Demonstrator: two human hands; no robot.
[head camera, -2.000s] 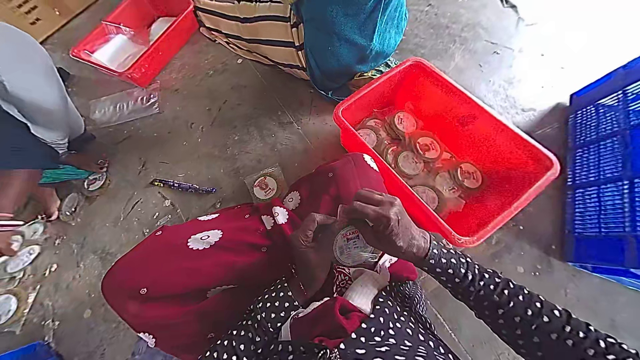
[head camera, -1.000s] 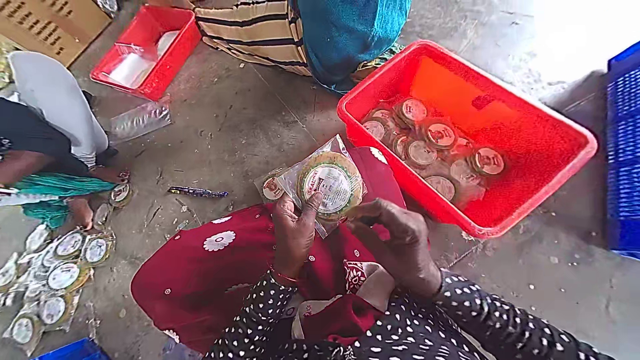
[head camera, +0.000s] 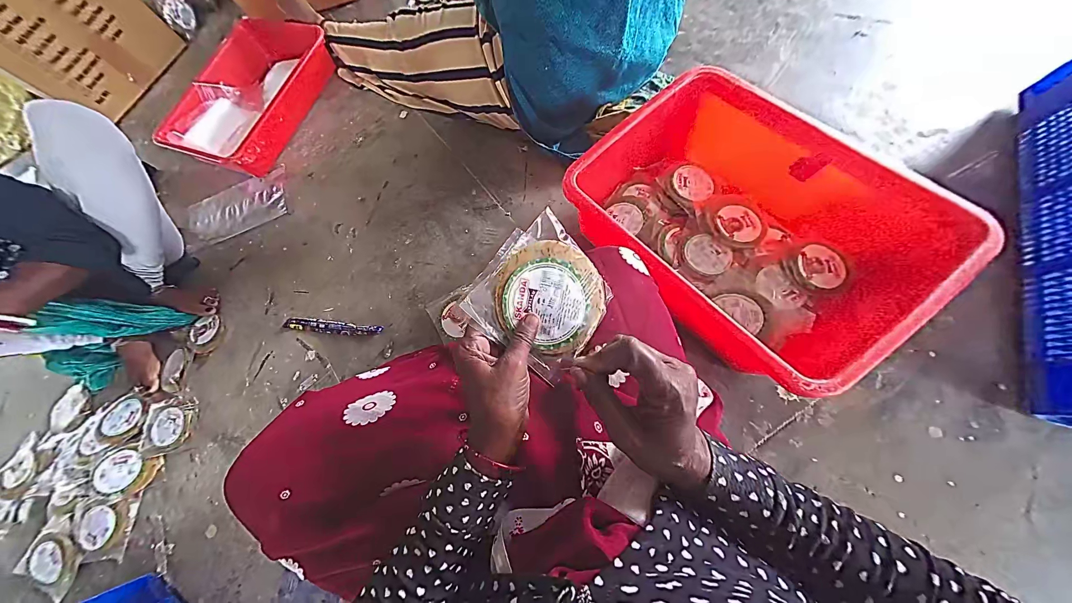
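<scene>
Above my lap, my left hand (head camera: 501, 381) grips a clear plastic packet (head camera: 548, 297) of flat round discs, its thumb over the round white and green label. Beside the packet's lower right corner, my right hand (head camera: 649, 406) pinches the edge of the clear plastic between thumb and fingertips. Behind the held packet, a second labelled packet (head camera: 453, 320) lies on the floor, partly hidden. The red plastic tub (head camera: 787, 368) to the right of my knee holds several similar round packets (head camera: 708, 254).
A smaller red tray (head camera: 251, 155) with white sheets stands at upper left, a clear plastic bag (head camera: 239, 205) near it. A patterned wrapper strip (head camera: 332, 327) and several packets (head camera: 117, 471) lie leftward. Two people sit nearby. A blue crate (head camera: 1047, 251) is at far right.
The packet was low between both hands two seconds ago; it is now raised, label in view, in my left hand. My right hand has come from a little apart to the packet's lower corner.
</scene>
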